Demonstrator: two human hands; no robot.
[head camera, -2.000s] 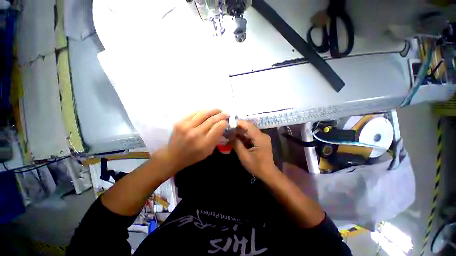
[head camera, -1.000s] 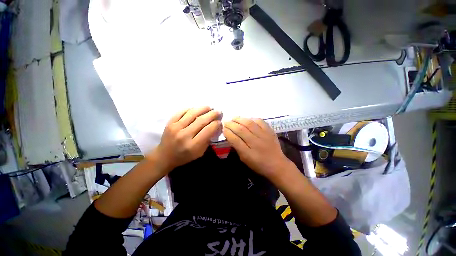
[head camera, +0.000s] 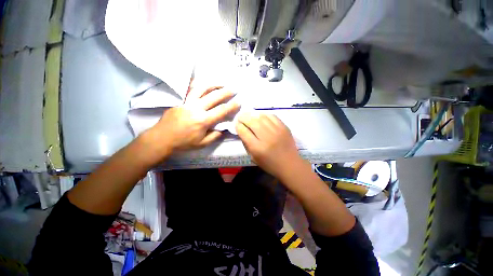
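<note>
The pale garment piece (head camera: 157, 43) lies on the white machine table, overexposed under the lamp, with a folded part near the front edge. My left hand (head camera: 189, 121) presses on it with spread fingers. My right hand (head camera: 266, 137) pinches its edge just right of my left fingers. The sewing machine's needle and presser foot area (head camera: 243, 56) is above my hands, with the machine head (head camera: 302, 21) at upper right. The fabric between my fingertips is too bright to make out in detail.
A flat black strip (head camera: 324, 94) lies right of the needle, beside black-handled scissors (head camera: 351, 81). A side bin with a white roll (head camera: 373, 177) and draped grey fabric (head camera: 378, 223) is at lower right. A left tray (head camera: 154, 207) is below the table edge.
Both hands have moved from the table's front edge up onto the tabletop, closer to the needle. The garment's lower left part is now folded. The view has shifted, showing more of the machine head.
</note>
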